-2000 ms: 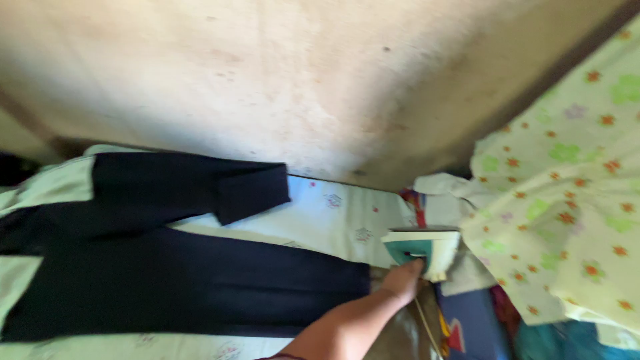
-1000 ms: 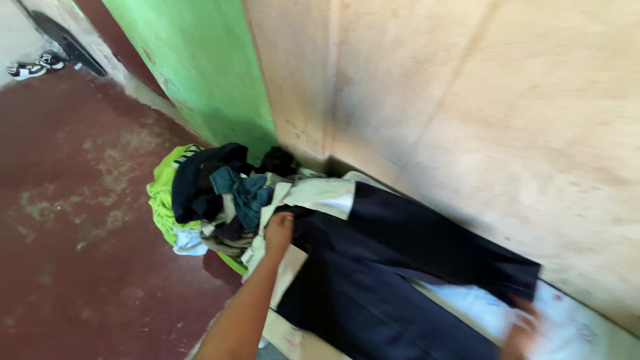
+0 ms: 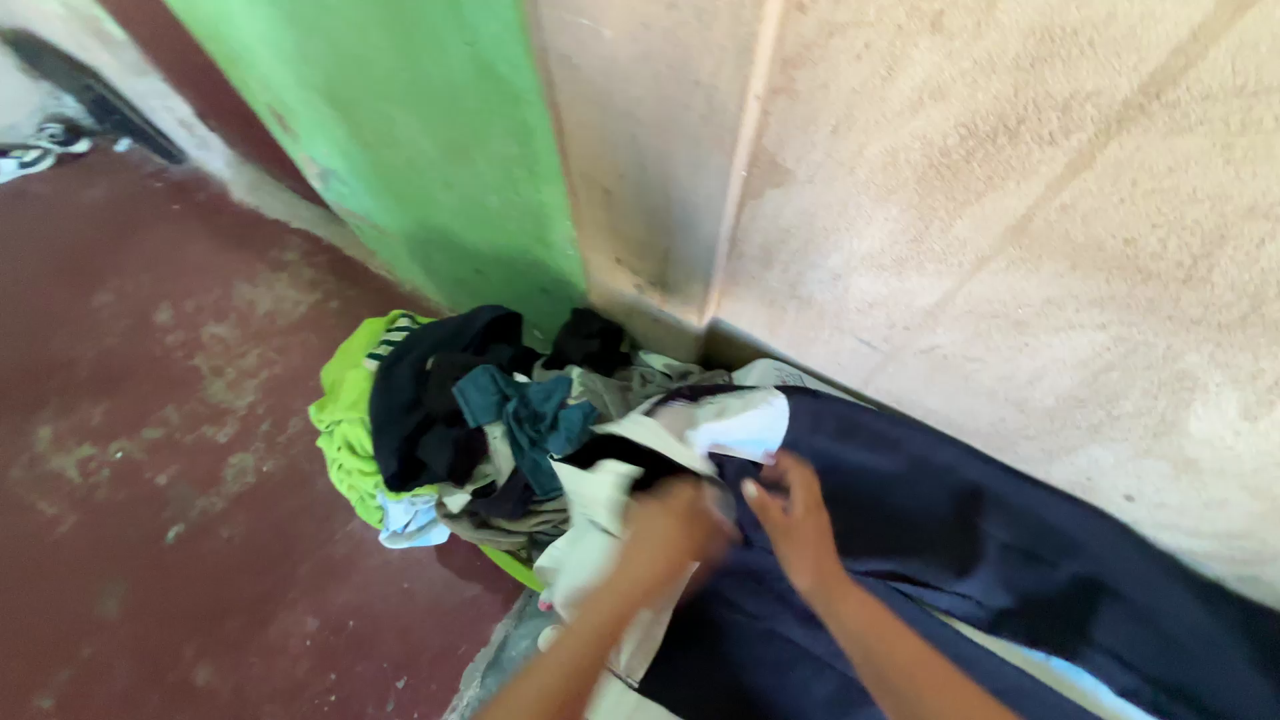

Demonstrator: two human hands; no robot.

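Observation:
Dark navy trousers (image 3: 900,500) lie spread out, legs toward the right, with white pocket linings (image 3: 740,420) showing at the waist end. My left hand (image 3: 680,530) is blurred over the waist opening; whether its fingers grip the cloth cannot be told. Close to its right, my right hand (image 3: 795,510) is at the fabric below the upper pocket lining, thumb and fingers apart, with nothing seen between them. Part of the waistband is hidden behind my left hand.
A heap of clothes (image 3: 530,410), lime green, black and teal, lies beyond the waist end against the green wall (image 3: 420,130). A beige wall (image 3: 1000,200) runs along the trousers' far side. Shoes (image 3: 45,145) rest on the red floor (image 3: 200,400).
The view has swung left from the clothes iron, which one hand held two seconds ago. My right hand has moved from the trouser leg's lower end to the waist, near my left hand.

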